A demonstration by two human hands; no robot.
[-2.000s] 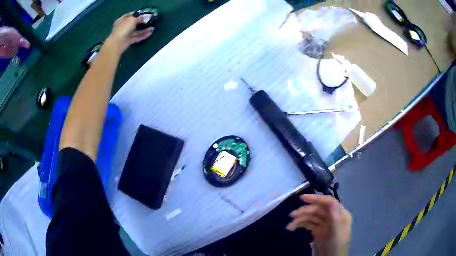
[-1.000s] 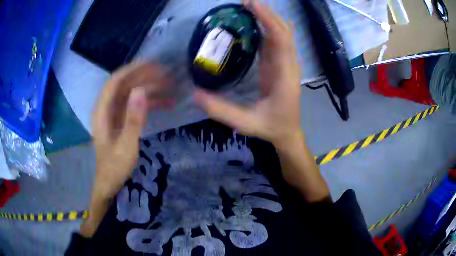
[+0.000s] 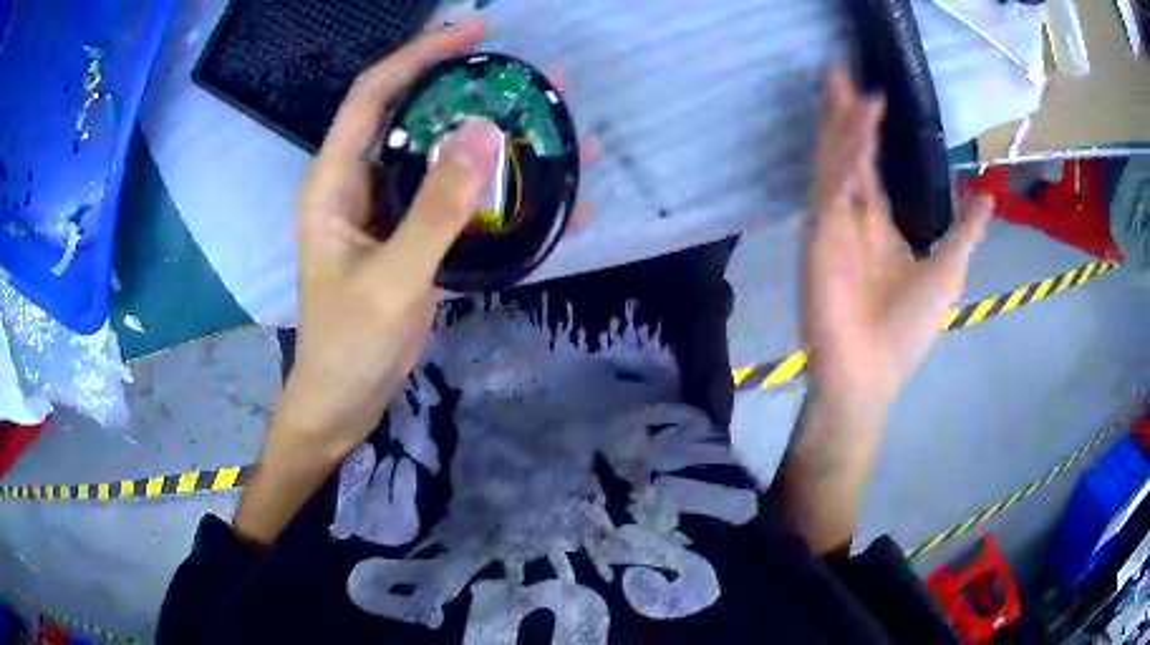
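Note:
My left hand point(image 3: 378, 239) holds a round black housing point(image 3: 545, 214) over the near edge of the bench, its thumb across the battery point(image 3: 499, 189). A green circuit board point(image 3: 486, 98) curves along the far side inside the housing. Thin yellow leads show beside the battery. My right hand point(image 3: 870, 246) is empty with fingers spread, near the thick black electric screwdriver point(image 3: 911, 126), which lies on the bench. I cannot tell if the hand touches it. The screwdriver's bit is out of the picture.
A black textured tray point(image 3: 303, 63) lies on the white-covered bench point(image 3: 694, 139). A blue bin point(image 3: 69, 151) with small bits is at the left. Red stools point(image 3: 1053, 214) and yellow-black tape point(image 3: 1034, 292) are beyond the bench. A thin metallic stick point(image 3: 990, 38) lies at upper right.
The housing has passed from my right hand to my left hand, after being lifted from the bench. My right hand has moved right to beside the screwdriver and is now open.

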